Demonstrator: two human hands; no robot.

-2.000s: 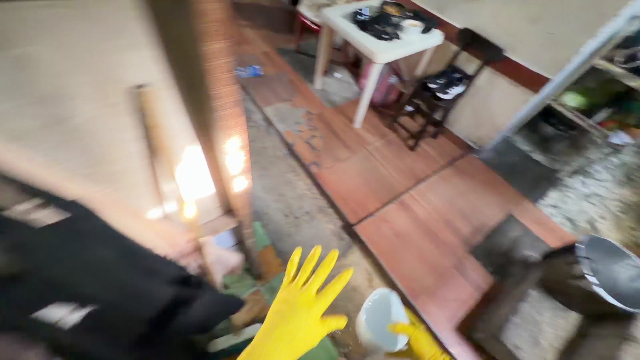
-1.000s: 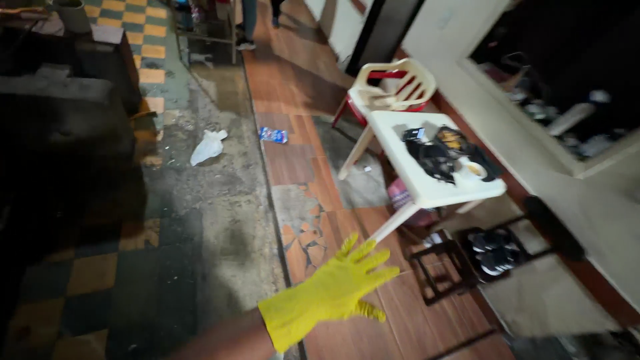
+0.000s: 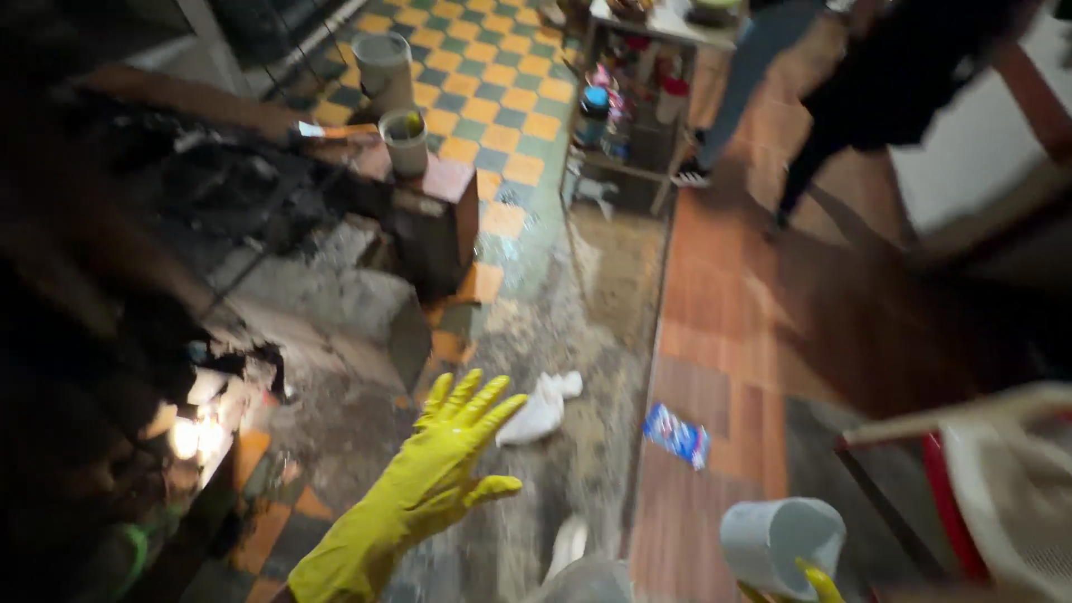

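Observation:
My left hand (image 3: 444, 465), in a yellow rubber glove, is stretched out over the floor with its fingers spread and nothing in it. Just past its fingertips a crumpled white plastic bag (image 3: 540, 410) lies on the worn concrete. At the lower right edge my right hand (image 3: 804, 586), also gloved in yellow, grips a white plastic container (image 3: 780, 540) that is tipped on its side; most of that hand is cut off. A blue packet (image 3: 677, 435) lies on the wood-look tiles between the two hands.
A masonry block (image 3: 435, 218) carries a grey cup (image 3: 404, 144); a bucket (image 3: 383, 71) stands behind. Fire glows among debris at lower left. A shelf stand (image 3: 628, 159) holds bottles. Two people (image 3: 758, 75) (image 3: 888, 75) are at upper right. A pale plastic chair (image 3: 1005, 469) is at lower right.
The view has swung to the left and along the floor. The table seen a second ago is out of view, and the white container, out of view then, shows again at the lower right.

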